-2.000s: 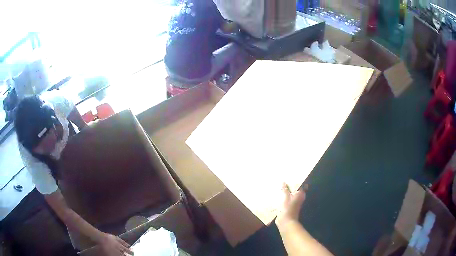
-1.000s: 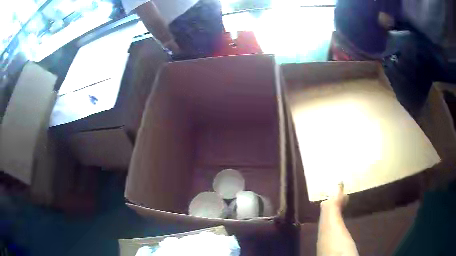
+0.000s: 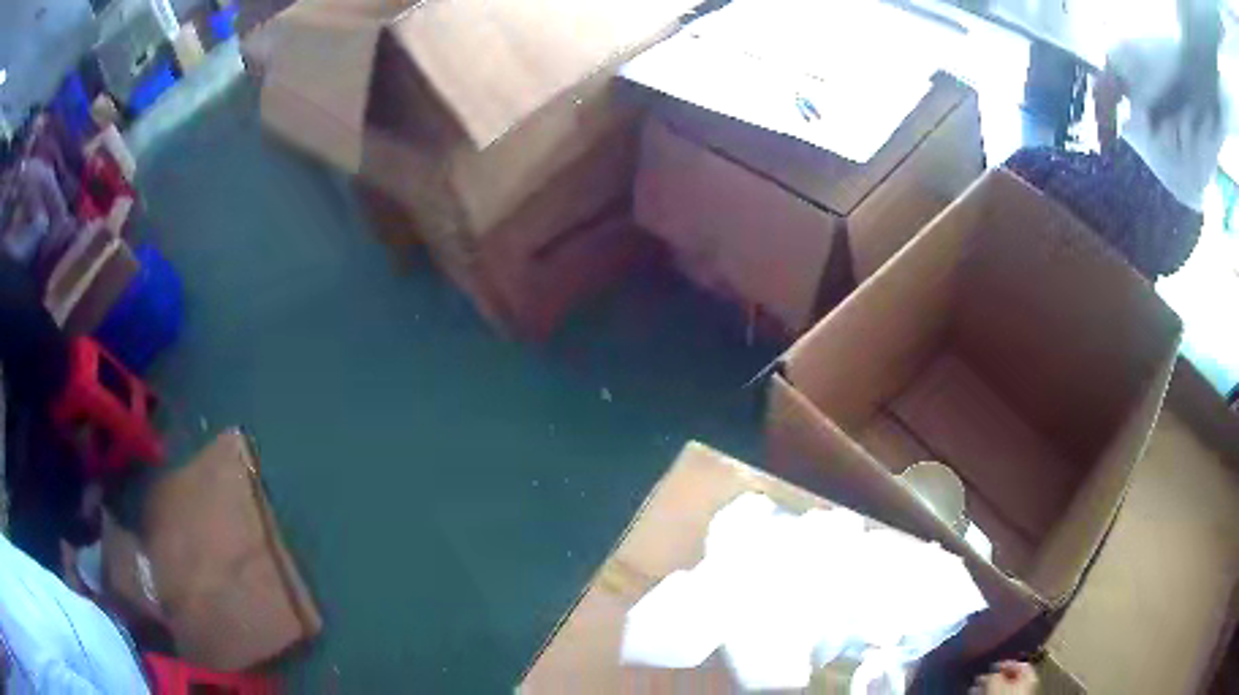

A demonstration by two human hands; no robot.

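Note:
A large open carton (image 3: 890,319) stands at the right, with a white round piece (image 3: 932,486) low inside near its front wall. Against its right side is another carton with a flat tan panel (image 3: 1155,543), cut off by the frame edge. A brown carton (image 3: 679,502) at the bottom centre bears crumpled white bags (image 3: 802,597). My right hand (image 3: 1008,678) shows only as a few fingers at the bottom edge, between the cartons; whether it holds anything is hidden. My left hand is not in view.
A carton under a white top (image 3: 761,82) stands behind, with dark pliers (image 3: 807,106) on it. A flapped carton (image 3: 530,68) is beside it. A person (image 3: 1155,122) stands upper right. Red stools (image 3: 109,401) and a brown carton (image 3: 224,557) are left; a light-blue sleeve is lower left.
The view has swung left, so the open carton now lies at the right. My right hand, earlier on the pale cardboard sheet, has dropped to the bottom edge. More floor shows.

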